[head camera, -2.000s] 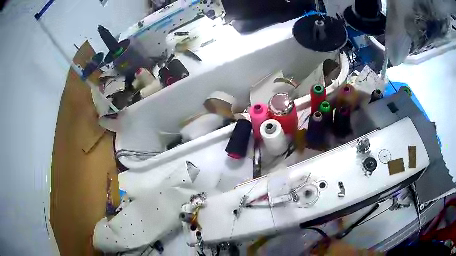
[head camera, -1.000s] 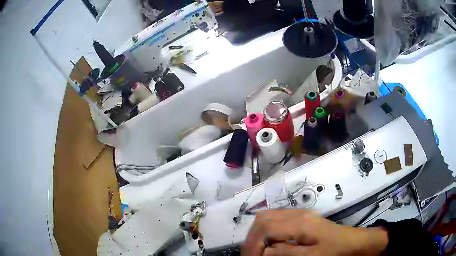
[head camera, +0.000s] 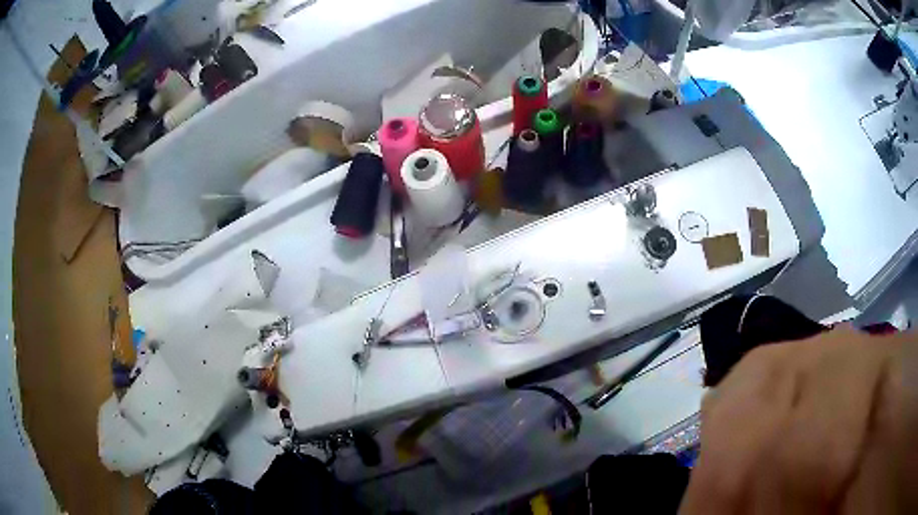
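Observation:
My right hand (head camera: 805, 422) is large and blurred at the lower right edge, with its fingertips hidden. Dark cloth (head camera: 750, 327) shows against its upper left side; whether the hand grips it I cannot tell. My left hand is not in view. The white sewing machine head (head camera: 403, 342) lies in front of me, with small scissors (head camera: 433, 330) on top. Behind it stand a pink cone (head camera: 400, 151), a white cone (head camera: 431, 189) and a red cone (head camera: 458, 146). A dark cone (head camera: 357, 196) leans beside them.
Several dark and coloured cones stand farther right, including a green-topped red one (head camera: 528, 96). Cream perforated material (head camera: 181, 392) lies at the left, beside brown board (head camera: 60, 302). Another white table (head camera: 785, 111) is at the upper right. Dark shapes (head camera: 292, 488) cross the bottom edge.
The view has shifted, so the machine and cones sit farther left and higher. My right hand, over the machine's front edge a second ago, is now larger at the lower right, beside dark cloth.

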